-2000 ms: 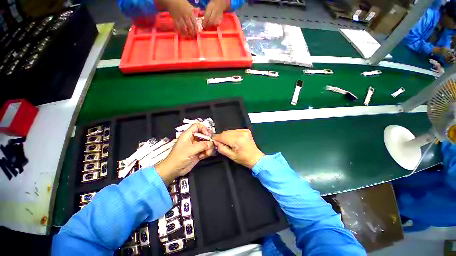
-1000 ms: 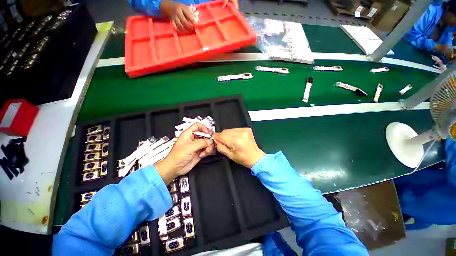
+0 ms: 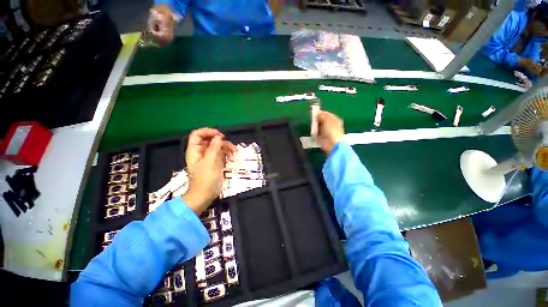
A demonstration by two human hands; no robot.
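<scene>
My right hand (image 3: 330, 130) is shut on a pale strip part (image 3: 315, 117) and holds it over the near white edge of the belt. My left hand (image 3: 206, 162) is above the black compartment tray (image 3: 255, 243), fingers bent; whether it holds something small cannot be told. Loose white strips (image 3: 243, 169) lie in a pile beside my left hand, with more strips (image 3: 168, 190) partly under it. Small modules with dark centres (image 3: 121, 185) stand in columns at the tray's left, and more modules (image 3: 228, 246) lie below my left wrist.
Strips with module ends (image 3: 295, 97) lie scattered on the green belt. A clear plastic bag (image 3: 333, 54) lies across it. A fan (image 3: 484, 174) stands at right. A small red box (image 3: 25, 143), black pieces (image 3: 21, 190) and stacked black trays (image 3: 51, 66) are at left. A coworker stands opposite.
My hands have parted; the right moved up and right to the belt with a strip, the left slightly left. The red tray is gone from view. The belt strips shifted right.
</scene>
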